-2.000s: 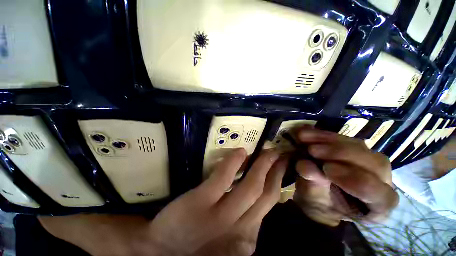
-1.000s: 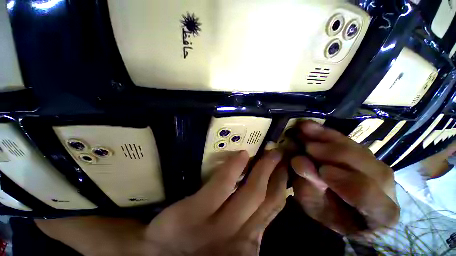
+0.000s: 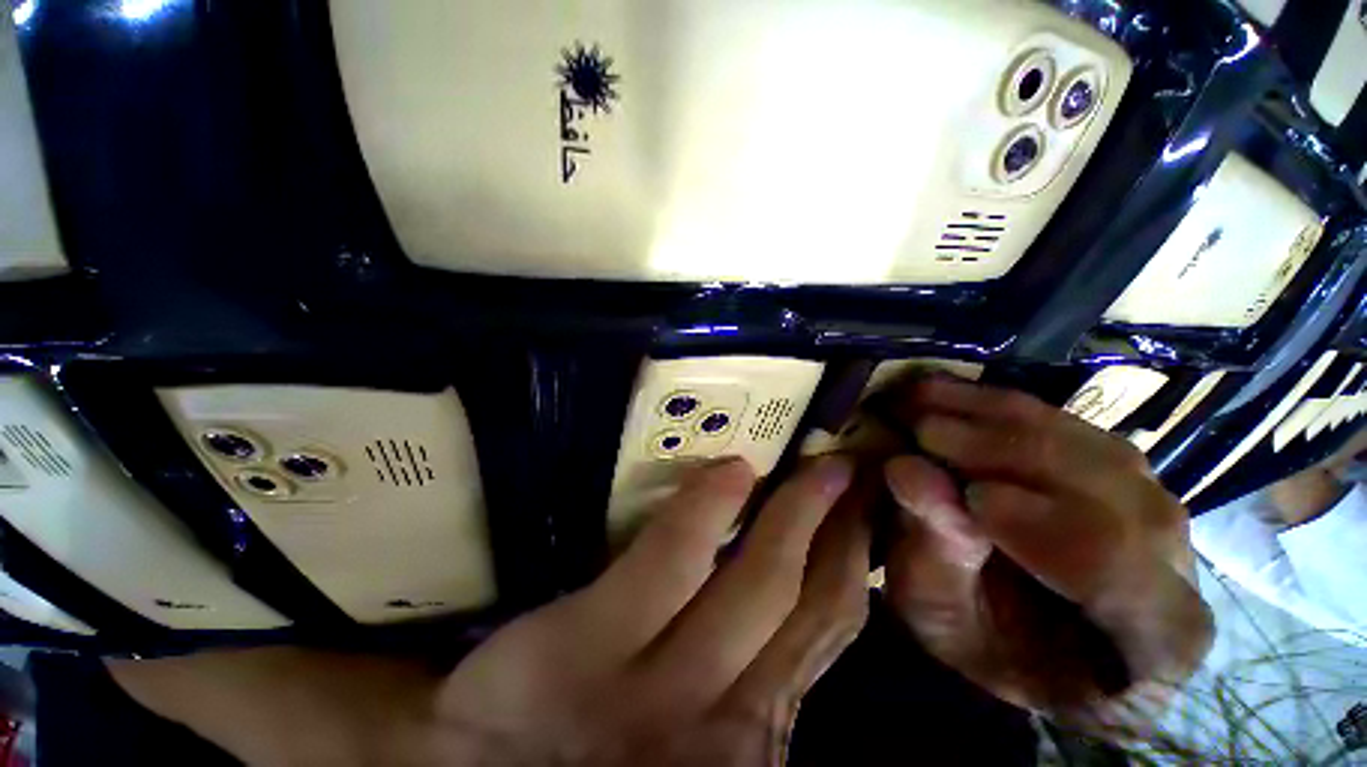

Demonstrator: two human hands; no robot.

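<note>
My left hand (image 3: pixel 645 629) lies palm down, fingers spread, its fingertips on a cream cover (image 3: pixel 727 397) and on the partly hidden cover (image 3: pixel 937 372) to its right. The first cover shows three dark lenses in rings and slots. My right hand (image 3: pixel 1034 525) is bent over the second cover, thumb and fingers pinched together. A dark stick-like tool seems to be between these fingers, but only a dark bit shows. The fingers hide that cover's camera area. Both covers sit in a glossy black tray (image 3: pixel 562 450).
A large cream cover (image 3: pixel 495 195) with a dark starburst logo and three lenses lies across the tray above my hands. More covers stand to the left (image 3: pixel 360 525) and right (image 3: pixel 1222 247). A person's hand (image 3: pixel 1304 495) and translucent film (image 3: pixel 1274 599) are at the right.
The view has shifted slightly, so the large cover sits farther right than two seconds ago. The dark stick tip is less visible now. Both hands stay at the same two covers.
</note>
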